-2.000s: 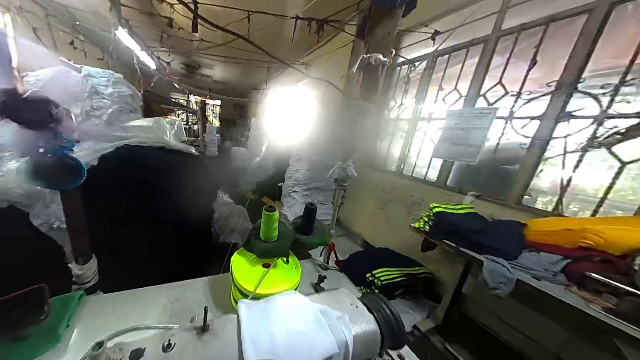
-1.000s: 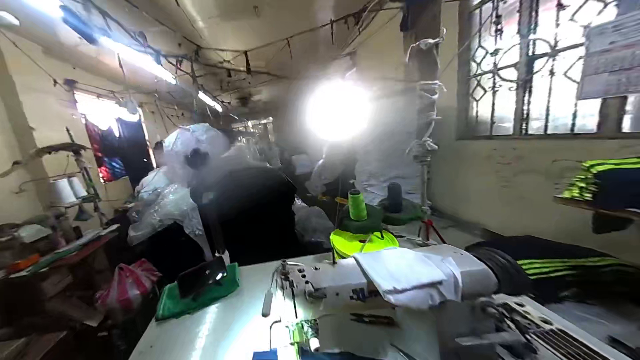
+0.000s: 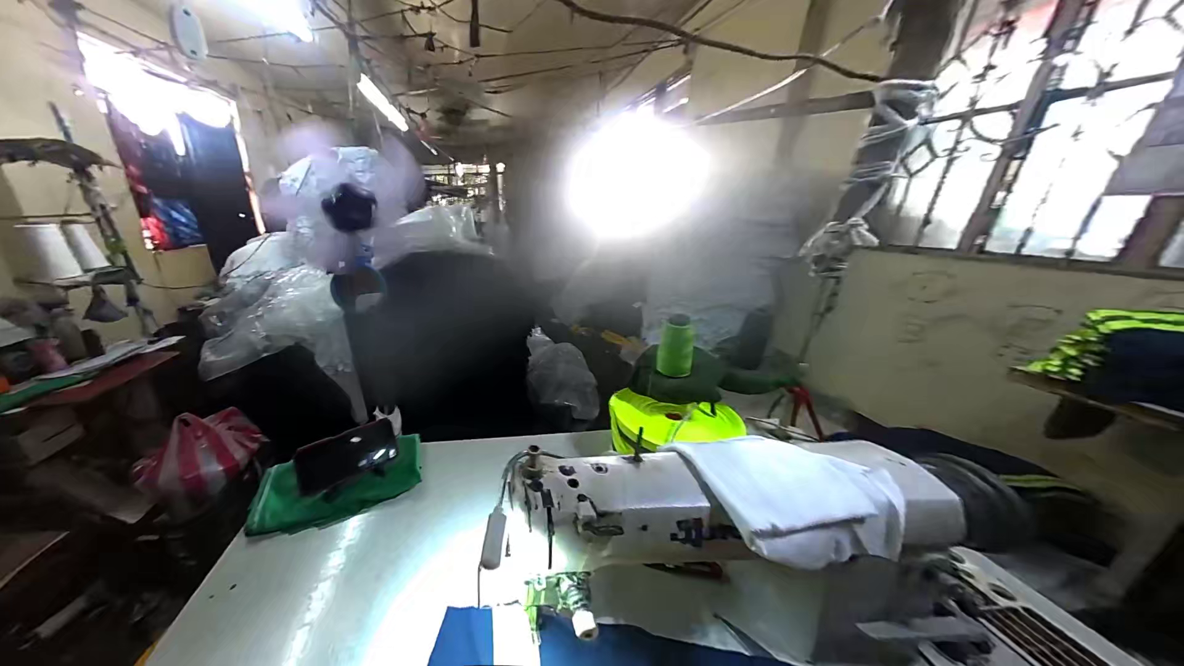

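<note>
Neither my left hand nor my right hand shows in the head view. A white industrial sewing machine (image 3: 638,495) stands on a pale table (image 3: 370,573), with a folded white cloth (image 3: 786,499) draped over its arm. Blue and white fabric (image 3: 462,638) lies at the bottom edge, beside and below the needle area. Behind the machine are a green thread cone (image 3: 675,347) and a roll of neon yellow material (image 3: 671,421). A black phone (image 3: 347,456) rests on folded green cloth (image 3: 402,472) at the table's far left corner.
A red-and-white striped bag (image 3: 199,453) sits left of the table. Plastic-wrapped bundles (image 3: 287,310) and a large dark pile (image 3: 444,342) are behind it. Dark garments with neon stripes (image 3: 1128,351) lie on a shelf at right, below a barred window (image 3: 1027,139).
The view has swung left from the window side, then dipped and shifted slightly. The blue and white fabric, out of view in the oldest frame, now shows at the bottom edge.
</note>
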